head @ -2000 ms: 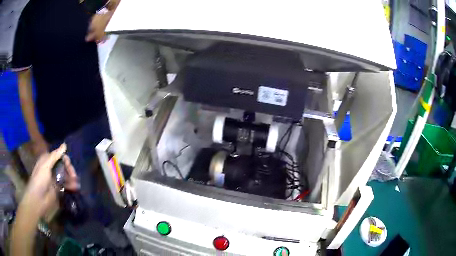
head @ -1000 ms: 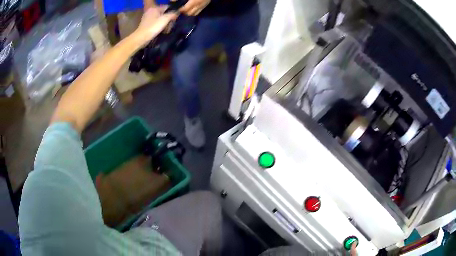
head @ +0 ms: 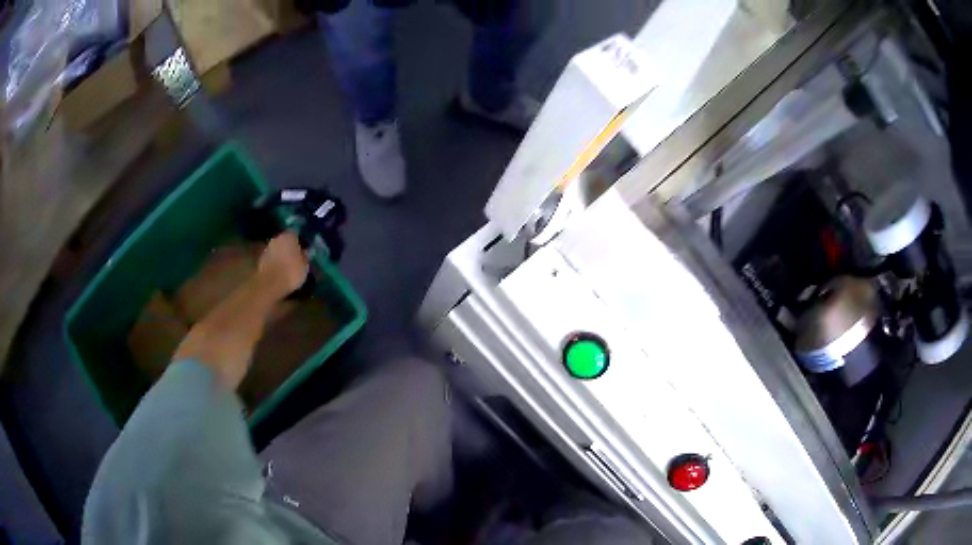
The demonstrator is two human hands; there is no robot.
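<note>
Black headphones [head: 316, 218] are at the far right corner of the green bin [head: 160, 232], partly over its rim. My left hand [head: 281, 266] is down in the bin, closed on the near part of the headphones; its fingers are partly hidden. The test chamber [head: 682, 319] is open. Inside it are the black cylinder with white rings [head: 925, 266] and a second cylinder with a copper band [head: 839, 315]. My right hand is out of the picture.
A green button [head: 585, 356] and a red button [head: 689, 472] are on the chamber's front panel. A white post [head: 570, 128] stands at its corner. A person's legs and shoes [head: 379, 158] are beyond the bin. Cardboard and plastic bags [head: 64, 53] lie upper left.
The view has swung down and left. My left hand has moved from beside the other person's hands down into the bin. My right fingertip, earlier at the far green button, is out of view.
</note>
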